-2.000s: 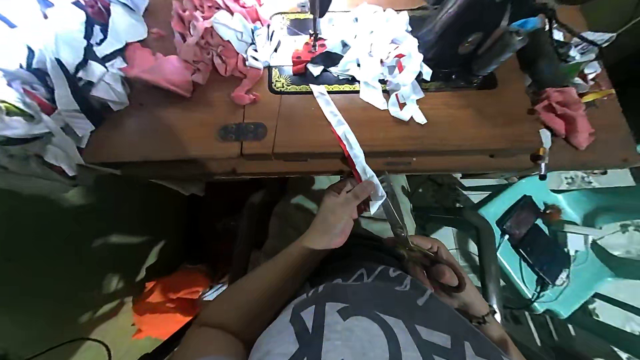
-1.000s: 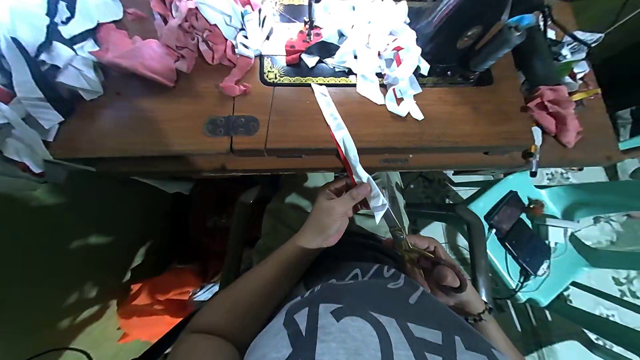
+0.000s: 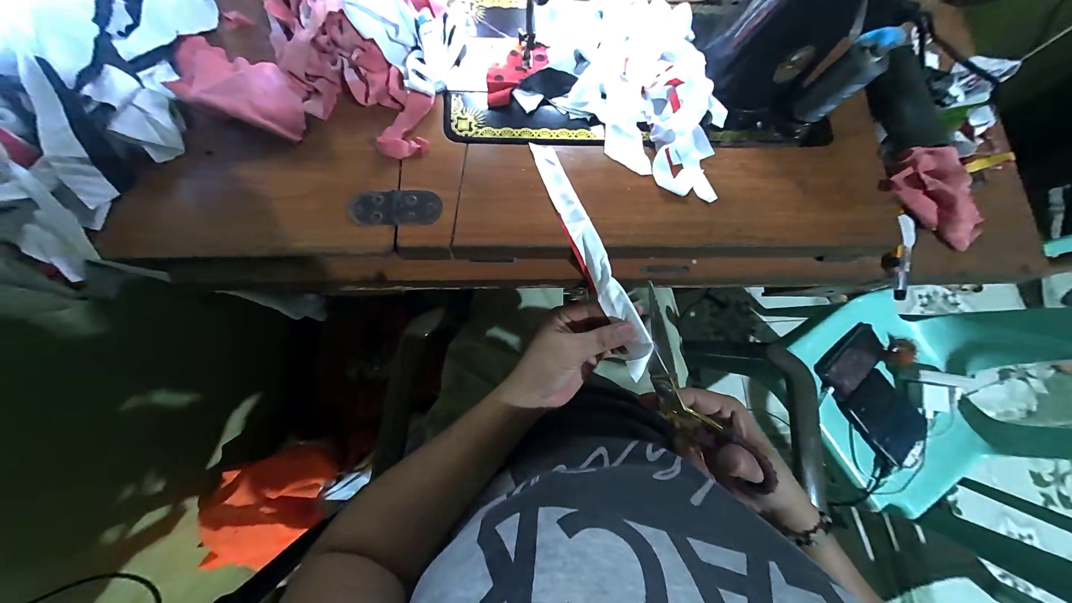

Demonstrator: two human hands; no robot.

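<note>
My left hand (image 3: 578, 352) pinches the near end of a narrow white fabric strip (image 3: 582, 222) with a red edge. The strip runs over the table's front edge up to the sewing machine's bed plate (image 3: 519, 127). In my right hand (image 3: 737, 444) is a pair of scissors (image 3: 666, 360) with gold-coloured metal near the pivot and dark handles, the blades pointing up beside the strip's end. Whether the blades are apart is hard to tell. Red and black fabric (image 3: 515, 77) lies under the machine's needle area, next to a heap of white strips (image 3: 645, 100).
The wooden sewing table (image 3: 293, 209) holds pink scraps (image 3: 243, 84) and a white and dark cloth pile (image 3: 75, 126) at left. The machine's black body (image 3: 770, 50) stands at right. A green plastic chair (image 3: 946, 452) bears dark devices and cables. Orange cloth (image 3: 268, 507) lies low at left.
The view has shifted somewhat. Both hands keep nearly the same places, the left on the strip and the right on the scissors; no other plain change.
</note>
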